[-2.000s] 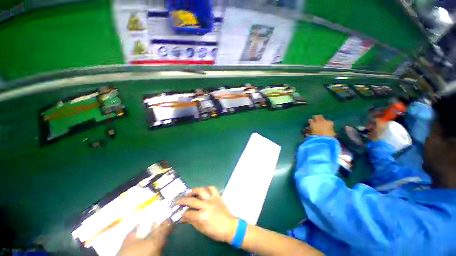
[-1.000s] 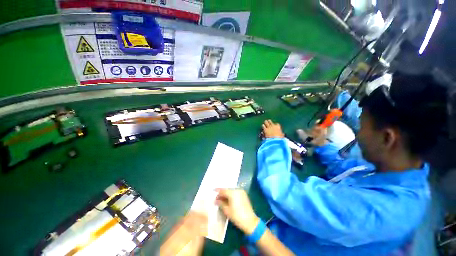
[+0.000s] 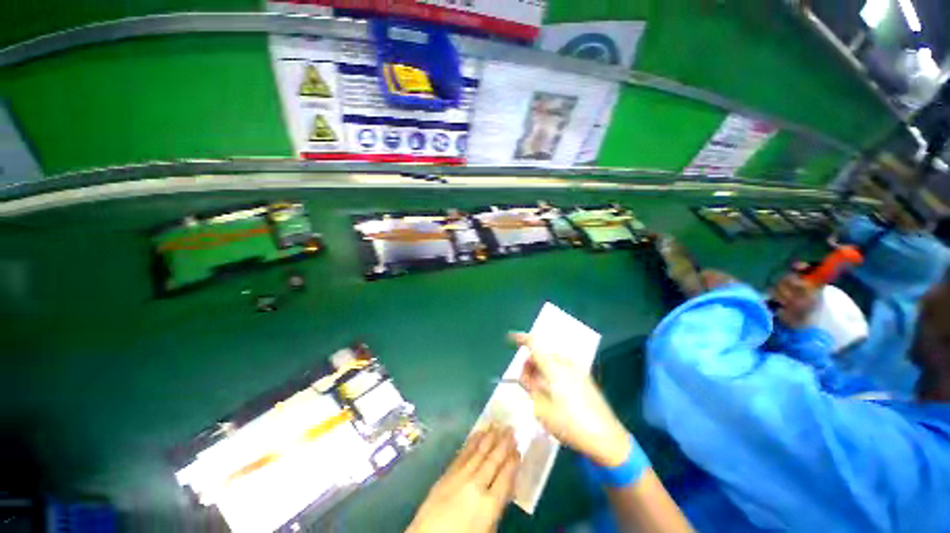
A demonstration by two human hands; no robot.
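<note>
A long white paper strip (image 3: 579, 333) lies slanted on the green bench. My left hand (image 3: 481, 474) rests on its lower left part with the fingers laid out. My right hand (image 3: 571, 404), with a bright blue wrist band, is over the middle of the strip. Its fingertips are near the strip's left edge; whether they pinch a small piece is too blurred to tell. An opened tablet assembly (image 3: 302, 448) lies to the left, untouched, with a glaring silver-white battery, an orange-brown flex cable and a board at its right end.
More opened tablets (image 3: 417, 245) lie along the back, one green-looking (image 3: 224, 245) at left with small dark blocks (image 3: 268, 303) before it. A neighbour in a blue smock (image 3: 771, 385) sits close at right, near an orange-handled tool (image 3: 835, 265). A blue box (image 3: 71, 517) is at lower left.
Two seconds ago my hands were at the near tablet; they moved right to the white strip. Since one second ago, my right hand has shifted up along the strip. The neighbour's arm has moved.
</note>
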